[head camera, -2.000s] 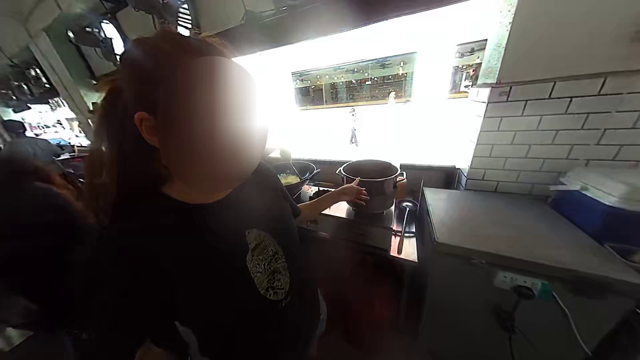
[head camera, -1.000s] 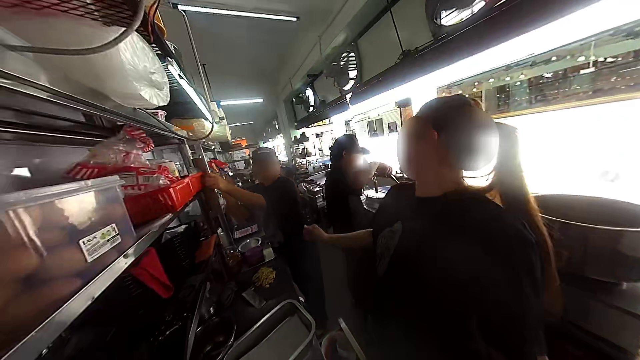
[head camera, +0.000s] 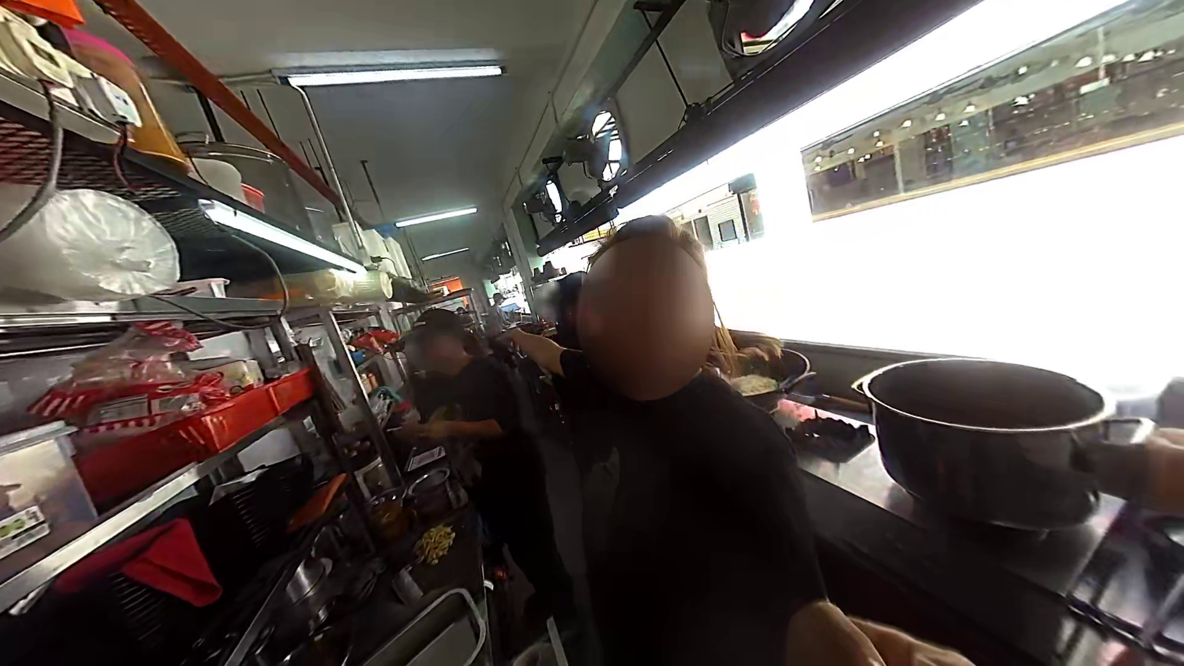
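Observation:
A large metal pot [head camera: 985, 444] with side handles stands on the metal stove top at right. Skin of a blurred hand shows at the right edge, beside the pot's near handle; whose hand it is cannot be told, nor whether it grips the handle. My left hand is not in view, and my right hand cannot be made out for certain. Close in front is a co-worker [head camera: 684, 499] in a black shirt, one arm stretched back into the aisle and the other forearm low at the bottom edge. Behind the pot, a wok [head camera: 758, 384] holds pale food.
On the left, shelves carry a red tray [head camera: 203, 430] with plastic bags and a clear plastic box [head camera: 42, 481]. Below lie cut yellow pieces [head camera: 435, 544] and a metal-rimmed container [head camera: 435, 634]. A second person [head camera: 462, 407] stands by the shelves.
The view has swung left from the stove and tiled wall to the aisle. The co-worker's hand was at the pot two seconds ago; one arm now reaches back into the aisle.

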